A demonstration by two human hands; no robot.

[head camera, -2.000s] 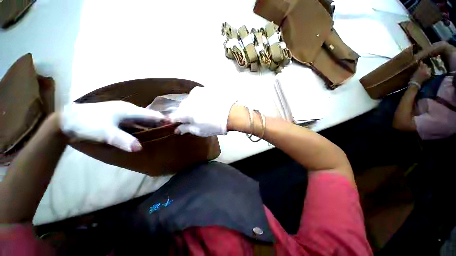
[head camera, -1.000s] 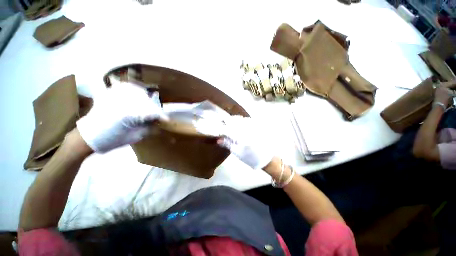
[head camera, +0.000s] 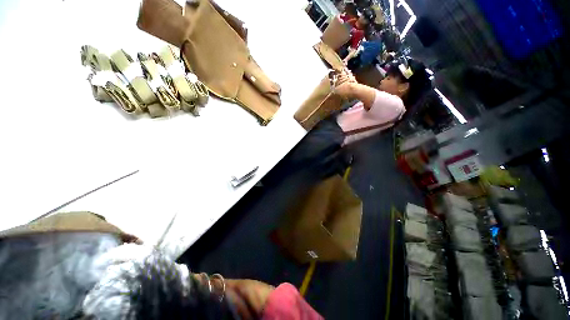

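The brown handbag is at the lower left, cut off by the picture's edge, with only part of its rim showing. A shiny grey-white bundle, plastic by its look, lies in front of that rim. My right hand in its white glove is at the bundle's right side, blurred and partly covered by dark hair. Its fingers cannot be made out, so its grip cannot be told. My left hand is out of the picture.
Rolled khaki straps lie in a row beside flat brown bags. A small card stack lies near the table edge. An open carton stands on the floor. Another person handles a bag at the table.
The view has swung to the right, so the bag and my right hand now sit at the lower left and my left hand has left the picture. The carton and floor have come into view.
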